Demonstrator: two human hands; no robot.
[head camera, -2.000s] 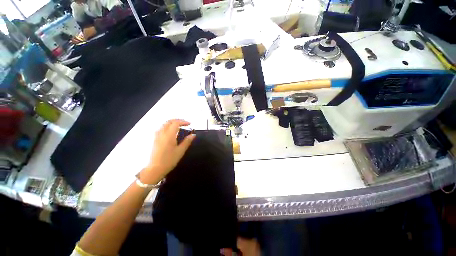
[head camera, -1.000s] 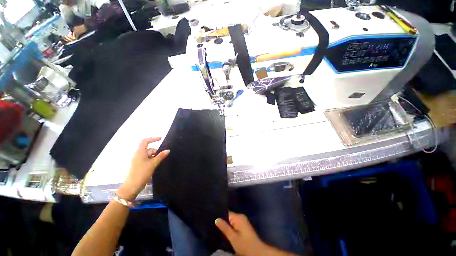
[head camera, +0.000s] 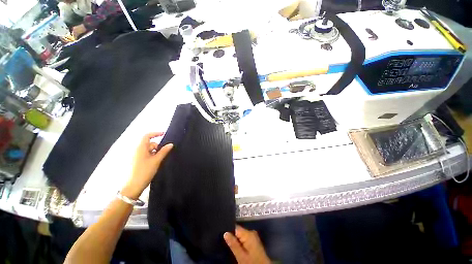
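A black ribbed cut piece (head camera: 199, 175) lies over the table's front edge, its far end at the presser foot and needle (head camera: 230, 121) of the white sewing machine (head camera: 290, 62). My left hand (head camera: 147, 161) pinches the piece's left edge between thumb and fingers, and that edge is folded over. My right hand (head camera: 247, 246) grips its lower right edge below the table edge; it is partly cut off by the bottom of the picture. The exact needle contact is too small to tell.
Larger black cut panels (head camera: 111, 98) lie left of the machine. Black labels (head camera: 310, 119) hang on the machine front. A clear plastic tray (head camera: 403, 147) with dark contents is at the right. A measuring tape (head camera: 321, 200) runs along the front edge. A person's arm shows at the far left back.
My right hand has come into view and grips the lower right edge. My left hand has moved down and left from the machine, and the piece's left edge is now folded over.
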